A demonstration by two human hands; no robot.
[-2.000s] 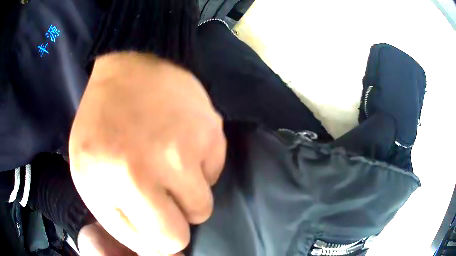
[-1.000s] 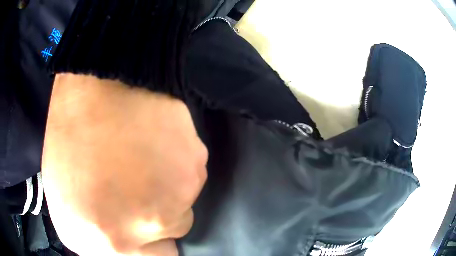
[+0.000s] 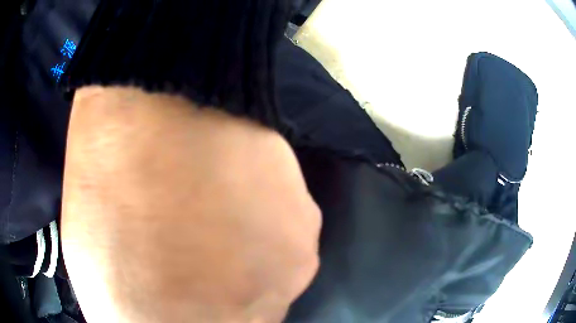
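Observation:
My left hand (image 3: 189, 214) is large and blurred, back up, over the left part of a black bag. Its fingers are cut off by the bottom edge, so its grip is hidden. My right hand is out of the picture. The bag's shiny grey-black lining (image 3: 404, 246) spreads right of my left hand, with a rough raw edge. A silver zip puller (image 3: 422, 176) lies at this edge. A silver inner zip (image 3: 453, 314) shows partly at the bottom edge. A rounded black pocket (image 3: 502, 117) with silver teeth sticks out at the upper right.
The off-white tabletop (image 3: 404, 69) glares behind and right of the bag. The dark jacket (image 3: 31, 145) with blue characters fills the left side, and its ribbed black cuff (image 3: 183, 50) covers the upper middle. Dark items (image 3: 44, 296) lie at the lower left.
My left hand first moved left, then back right. The lining and zip puller have shifted right, and the inner zip down and right. My right hand, partly visible two seconds ago, has left view.

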